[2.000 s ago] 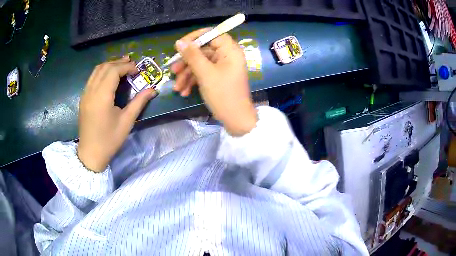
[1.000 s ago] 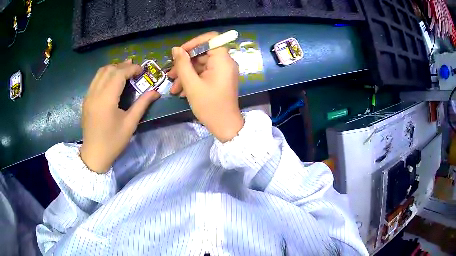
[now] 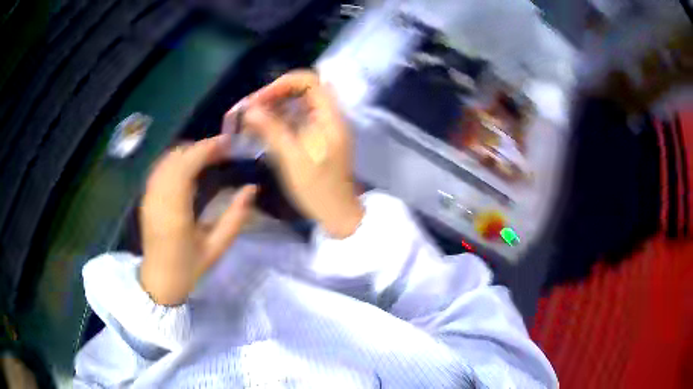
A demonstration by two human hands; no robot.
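The view is strongly blurred. My right hand is raised in front of the press, its fingertips closed around a small pale, pinkish-rimmed thing that looks like the watch case. A yellowish patch shows at its palm; whether this is the tweezers cannot be told. My left hand is just left of it, thumb and fingers apart, with nothing visible between them. Another watch case lies on the green bench to the left.
The white press stands at the upper right, with a brown-orange fixture, a red-and-yellow button and a green light. Red trays are at the lower right. A black foam tray curves along the left.
The view has swung right toward the press. Both hands have left the bench surface. My left hand has let go of the case, which now appears in my right hand. The tweezers no longer show clearly.
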